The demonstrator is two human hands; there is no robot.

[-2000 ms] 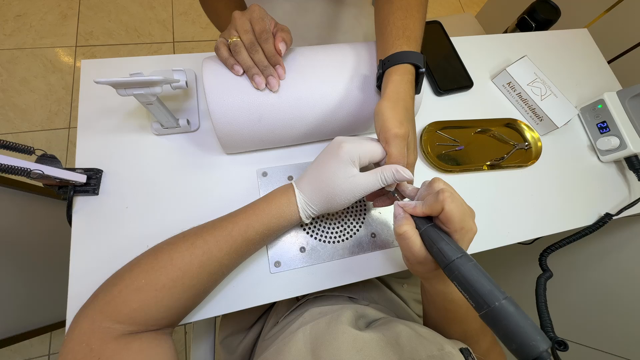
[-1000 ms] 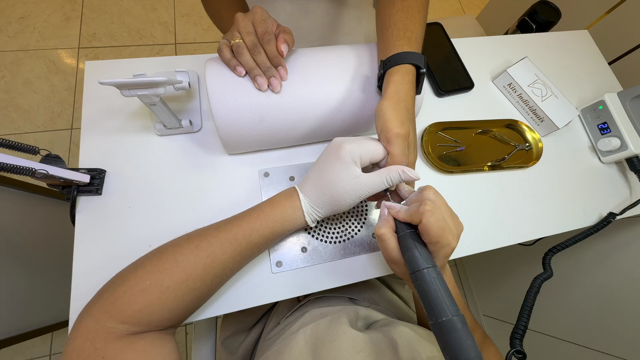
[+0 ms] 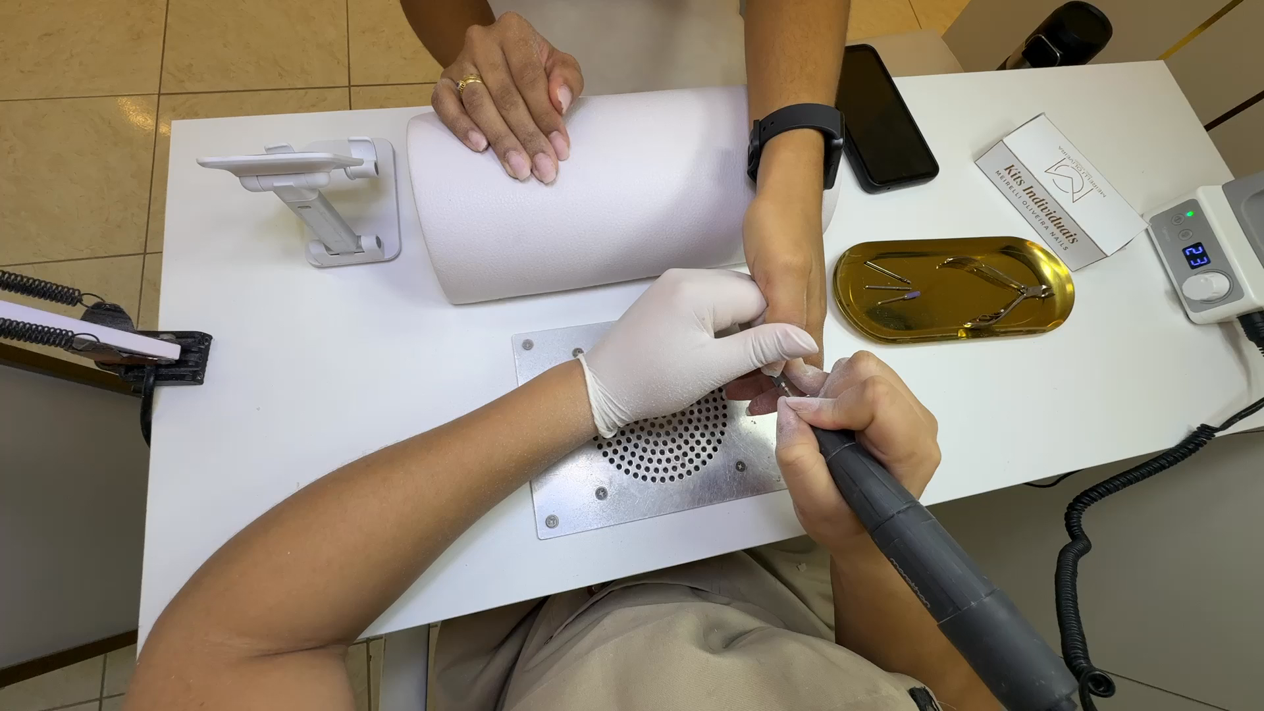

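My left hand (image 3: pixel 686 346), in a white glove, is closed around the fingers of another person's hand (image 3: pixel 787 262), which wears a black watch (image 3: pixel 802 120). In my bare right hand (image 3: pixel 869 434) is a dark grey electric nail drill handpiece (image 3: pixel 918 553). Its metal bit (image 3: pixel 783 384) points at a fingertip of the held hand; whether it touches the nail cannot be told. Under these hands lies a perforated metal dust-extractor plate (image 3: pixel 662 444). The person's other hand (image 3: pixel 513 94) rests on a white cylindrical armrest cushion (image 3: pixel 583 197).
On the white table (image 3: pixel 316 425) stand a white phone stand (image 3: pixel 326 202), a black phone (image 3: pixel 886 118), a gold tray (image 3: pixel 849 306) with nippers (image 3: pixel 1017 292) and drill bits, a printed box (image 3: pixel 1062 193) and the drill's control unit (image 3: pixel 1200 262). A coiled cord (image 3: pixel 1071 563) hangs at the right.
My right hand has shifted a little and the handpiece has changed its angle, its rear end swinging left and then back right. My left hand keeps its hold on the person's fingers.
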